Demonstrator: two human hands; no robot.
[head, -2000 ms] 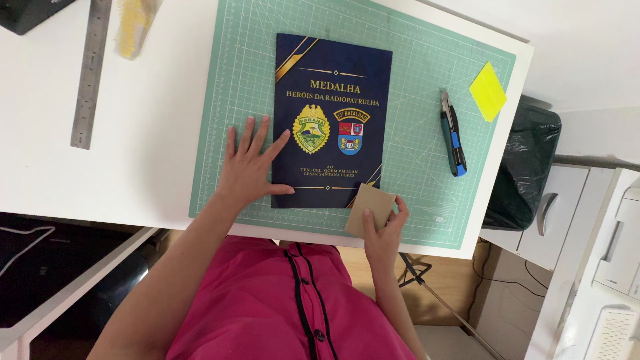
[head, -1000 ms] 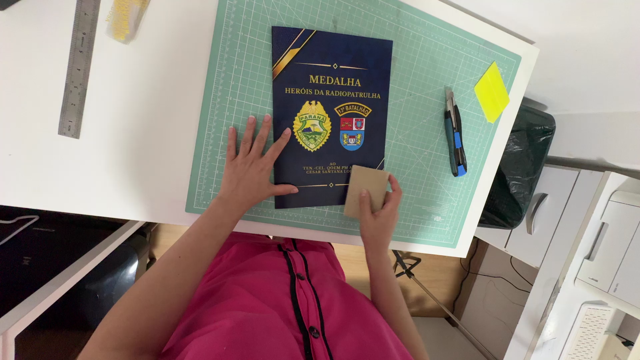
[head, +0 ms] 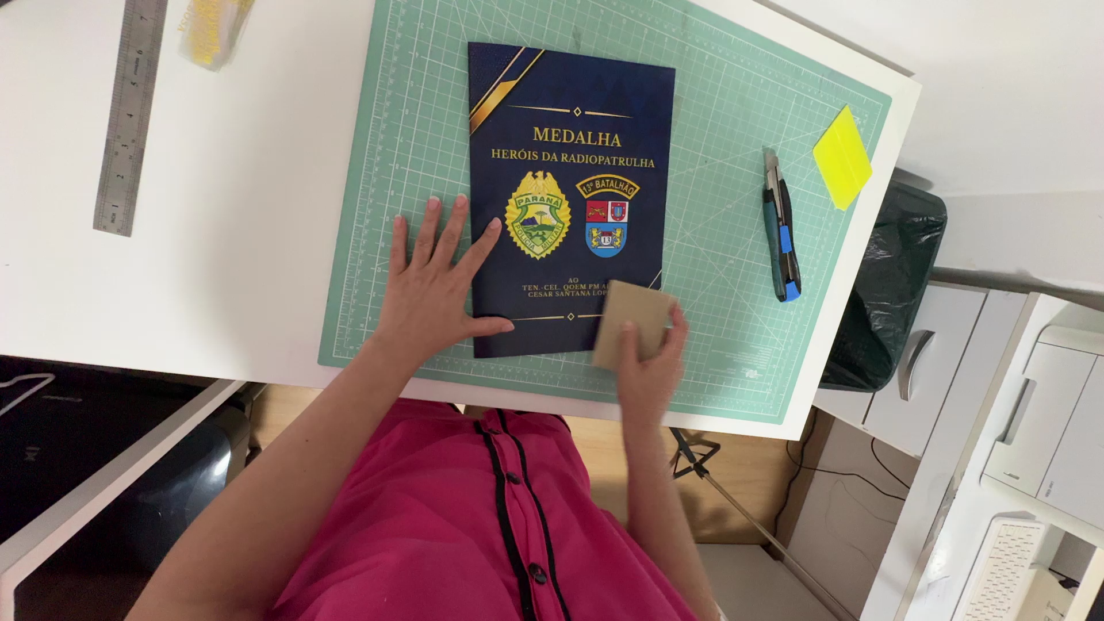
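Observation:
A dark blue printed cover [head: 569,207] with gold trim, writing and two emblems lies on a green cutting mat [head: 724,224]. My left hand [head: 431,289] is spread flat, palm down, across the mat and the cover's left edge, its thumb near the lower left corner. Between the thumb and fingers of my right hand [head: 651,358] is a small beige rectangular card or board piece [head: 625,315], which overlaps the cover's lower right corner. Right of the cover, a utility knife [head: 780,237] rests on the mat.
A yellow piece of paper [head: 843,159] lies at the mat's right edge. On the white table [head: 259,216], at the far left, are a metal ruler [head: 129,121] and a clear plastic piece with yellow marks [head: 211,30]. A black-lined bin [head: 897,276] stands beyond the right edge.
The beige piece in my right hand has shifted slightly over the cover's lower right corner. My left hand stays in place on the cover.

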